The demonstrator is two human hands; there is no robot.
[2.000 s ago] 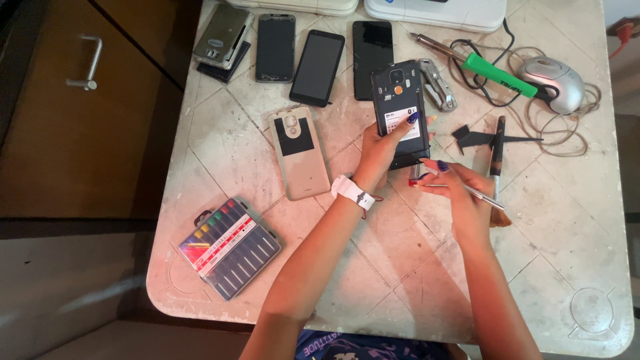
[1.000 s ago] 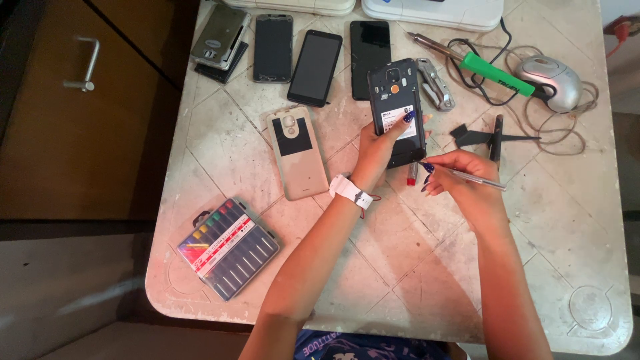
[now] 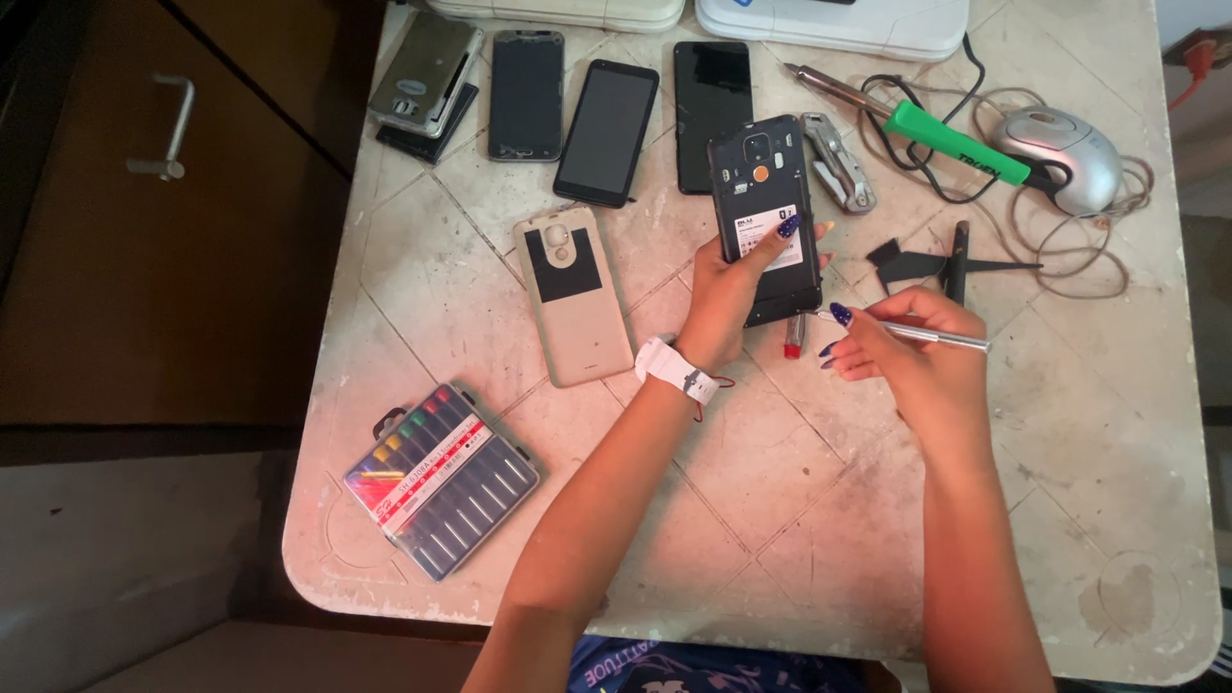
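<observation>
My left hand (image 3: 736, 289) grips a black smartphone with its back cover off (image 3: 760, 183), its inner side up and my thumb on the white label. In my right hand (image 3: 910, 337) is a slim silver precision tool (image 3: 934, 335), held like a pen, its tip at the phone's lower right corner; whether it touches cannot be told. A small clear tube with a red end (image 3: 793, 339) lies partly under the phone. Left of my left hand lies a beige phone back cover (image 3: 577, 332) with a black panel.
Phones (image 3: 526, 96) (image 3: 606, 133) (image 3: 712, 106) and stacked phone parts (image 3: 423, 82) line the back. Behind the hands are a multitool (image 3: 839, 164), a green-handled soldering iron (image 3: 953, 144), a corded mouse (image 3: 1059, 159) and a black brush (image 3: 914, 265). A screwdriver set case (image 3: 443, 481) lies front left.
Two seconds ago my right hand was closer under the phone's lower edge, with the tool slanting down more steeply. My left hand still holds the phone.
</observation>
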